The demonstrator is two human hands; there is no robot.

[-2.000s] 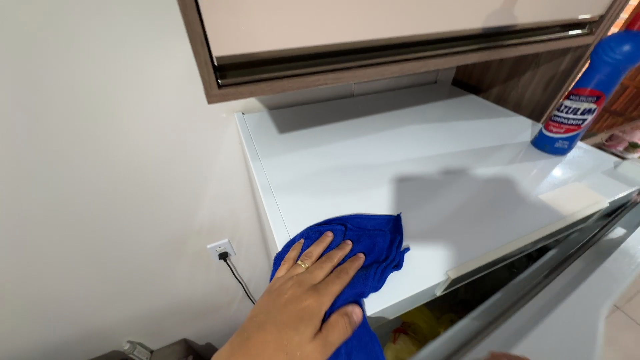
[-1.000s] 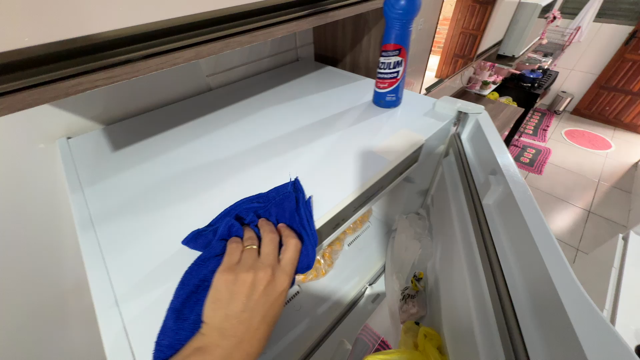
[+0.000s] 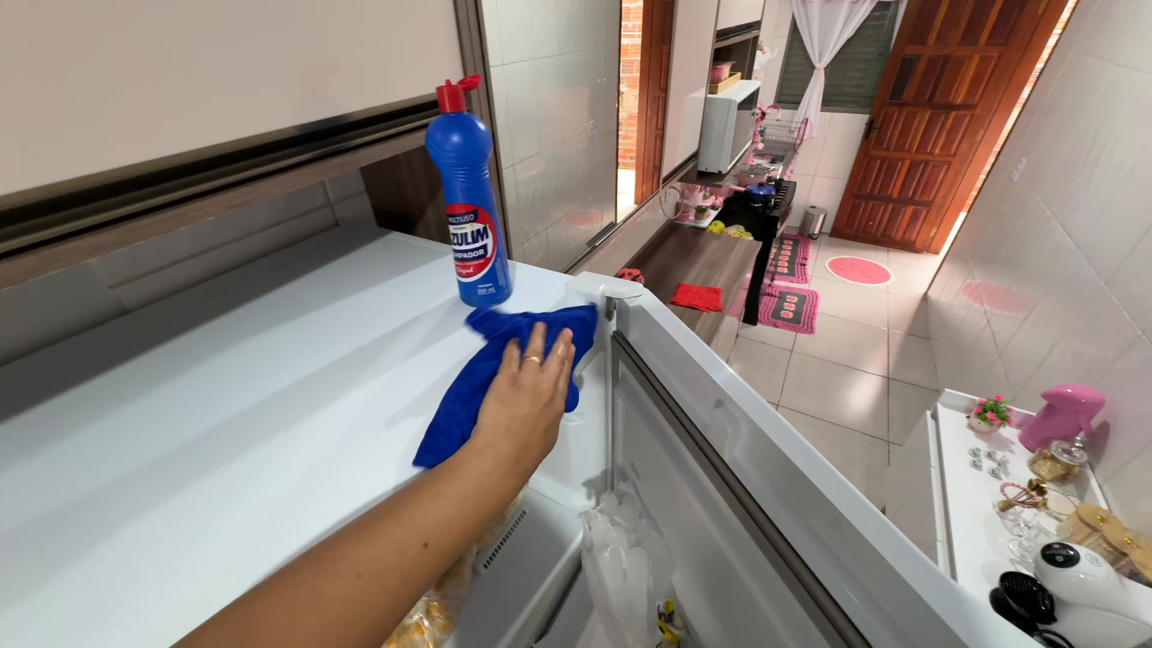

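Observation:
My left hand (image 3: 526,396) reaches in from the lower left and presses a blue cloth (image 3: 463,391) down on the white top of a refrigerator (image 3: 225,432), at its front corner by the door hinge. The fingers lie over the cloth, and a ring shows on one of them. Just behind the cloth stands a blue cleaner bottle (image 3: 471,193), upright, with its red flip cap raised. The refrigerator door (image 3: 747,450) stands ajar to the right of my hand. My right hand is out of view.
A wall cabinet (image 3: 225,81) hangs low over the refrigerator top. Inside the appliance, a clear plastic bag (image 3: 621,558) hangs by the door. Beyond are a wooden counter with a red cloth (image 3: 697,297), floor mats (image 3: 788,309), and a white table (image 3: 972,513) bearing a flower pot and jars.
My left hand has moved the blue cloth along the refrigerator top to the hinge corner, close to the bottle. The view has swung to the right.

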